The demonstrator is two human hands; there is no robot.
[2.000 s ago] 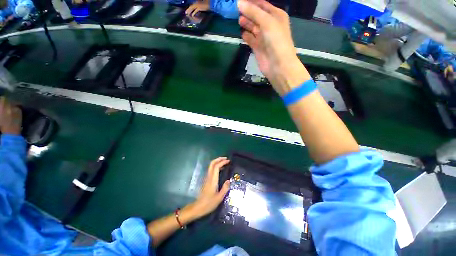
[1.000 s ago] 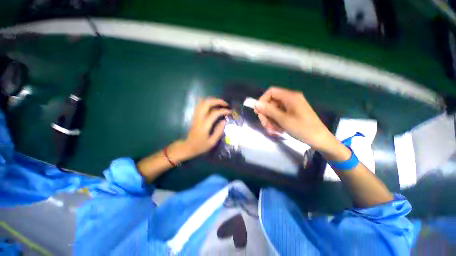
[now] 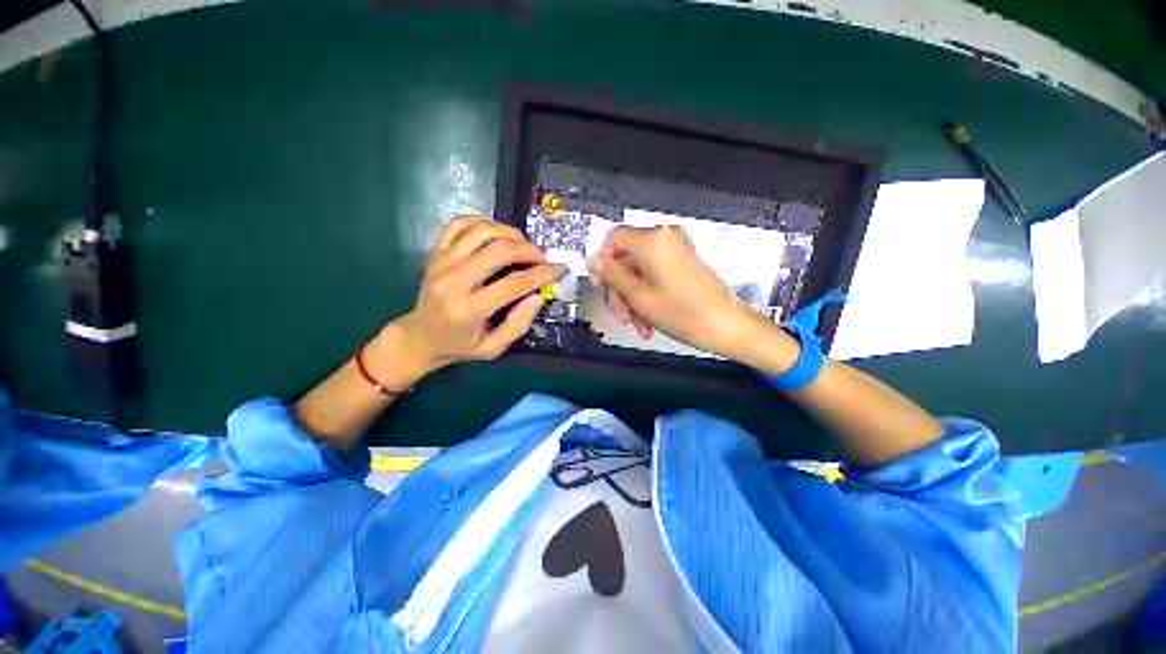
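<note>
An open tablet unit [image 3: 691, 205] lies in a black foam tray [image 3: 854, 211] on the green bench. Its silver battery [image 3: 754, 256] shines, and the mainboard [image 3: 558, 230] at its left end shows small yellow patches. My left hand [image 3: 476, 291] rests over the tray's left edge, fingertips at the mainboard. My right hand [image 3: 671, 288], with a blue wrist strap, is over the battery's left part, thumb and fingertips pinched together. Whether anything small is between the fingertips of either hand cannot be told.
A white paper sheet [image 3: 910, 268] lies right of the tray. A slim dark tool [image 3: 991, 176] lies beyond it, and a folded white sheet [image 3: 1110, 262] is at the far right. A black inline device with cable [image 3: 100, 300] is at the left. A blue sleeve [image 3: 90, 479] shows at lower left.
My right hand has come down from above the conveyor to the tablet. The pale piece seen at its fingertips a second ago is no longer distinct. The view has tilted down.
</note>
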